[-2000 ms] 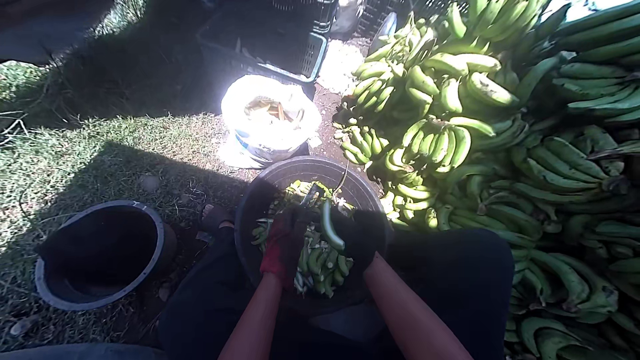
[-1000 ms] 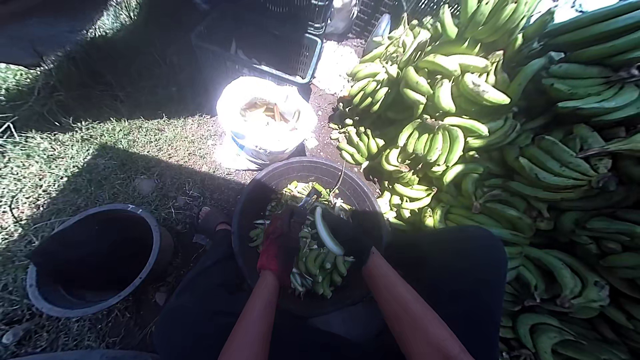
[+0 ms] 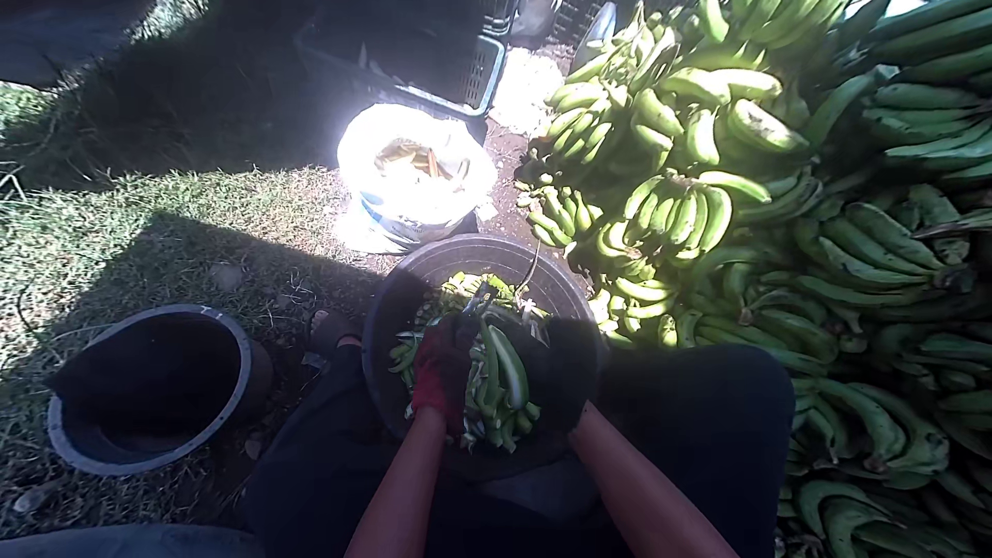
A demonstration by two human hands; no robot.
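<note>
A round dark tub [image 3: 387, 302] between my knees holds green banana peels [image 3: 508, 430] and green bananas. My left hand [image 3: 446, 364], in a red and black glove, is closed over the tub on a small tool [image 3: 480, 298], perhaps a peeler or knife; its shape is partly hidden. My right hand [image 3: 562, 356], in a dark glove, sits at the tub's right side, deep in shadow, so its fingers cannot be made out. Beside it a partly peeled green banana [image 3: 508, 366] shows a pale strip, tilted over the peels.
At the left, a second round tub [image 3: 242, 364] stands on grass. Beyond my tub are a white sack [image 3: 418, 225] with scraps inside and a plastic crate [image 3: 488, 77]. A large heap of green banana bunches [image 3: 674, 209] fills the right side. My sandalled foot [image 3: 333, 333] is left of my tub.
The banana near my right hand has moved lower in the tub, and its pale strip faces up. The tool in my left hand shows more clearly than one second ago.
</note>
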